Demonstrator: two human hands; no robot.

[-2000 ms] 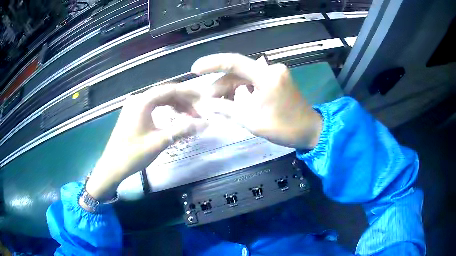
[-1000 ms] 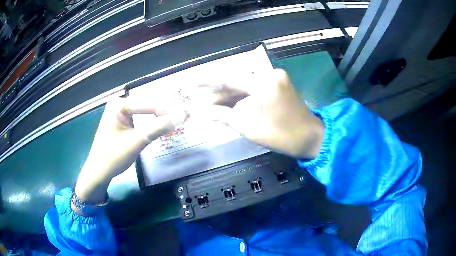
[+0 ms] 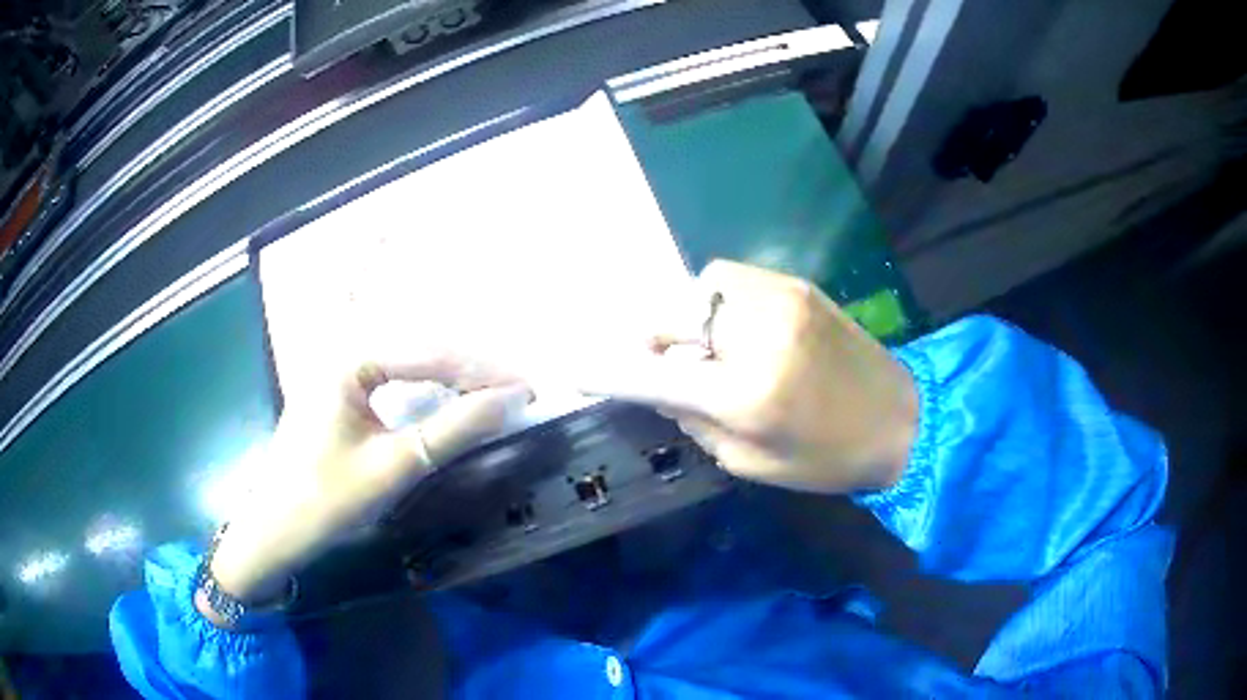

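Note:
The black fixture plate (image 3: 622, 502) lies at the near edge of the white-lined parts tray (image 3: 465, 233). Nests with bright metal edges show in it; its left part is partly hidden by my left hand and in shadow. My left hand (image 3: 363, 458) is bare, thumb and index finger nearly together above the tray's near edge, by the plate. A small dark speck shows at its fingertips. My right hand (image 3: 800, 390), with a ring, reaches in from the right, its fingertips close to the left ones. Glare washes out the fingertips, so any held part is unclear.
The conveyor (image 3: 192, 205) runs behind the tray, with a dark unit (image 3: 397, 30) over it. The green bench (image 3: 123, 410) extends left and right of the tray. A bright green label (image 3: 877, 313) lies at right, near the grey machine frame (image 3: 896, 103).
Both hands have moved from over the tray's middle to its near edge, beside the plate. The view has shifted, so tray and plate sit further left, and the green label now shows.

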